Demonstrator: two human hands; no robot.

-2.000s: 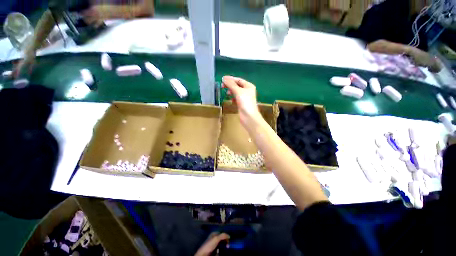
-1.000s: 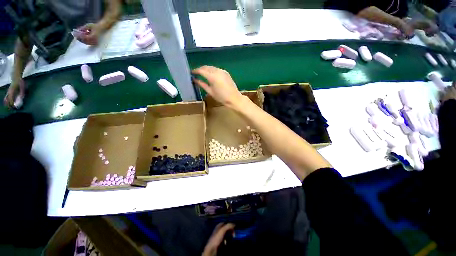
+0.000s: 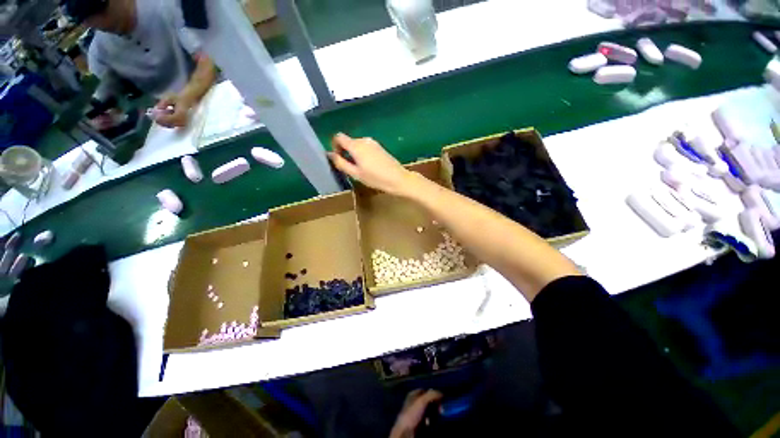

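Note:
Four cardboard trays stand in a row: pink caps lie in the leftmost tray (image 3: 215, 304), black caps in the second (image 3: 323, 298), cream caps in the third (image 3: 419, 261), and heaped black pieces (image 3: 513, 184) fill the rightmost. My right hand (image 3: 366, 162) is stretched over the back edge of the third tray, beside the grey post. Its fingers are bent, and whether they hold anything is unclear. My left hand (image 3: 415, 412) is low at the bottom, below the bench edge, partly cut off. A dark thing is near its fingers, but a grip cannot be made out.
A green conveyor belt (image 3: 445, 115) behind the trays carries pale pink oblong units (image 3: 231, 169). A grey post (image 3: 265, 85) rises by my right hand. White and purple-blue parts (image 3: 684, 201) lie on the right bench. A person (image 3: 158, 60) works across the belt. Dark clothing is at left.
The view has turned and tilted, so the trays slope up to the right. My right hand stays raised near the post. My left hand stays low. More of the person across the belt shows.

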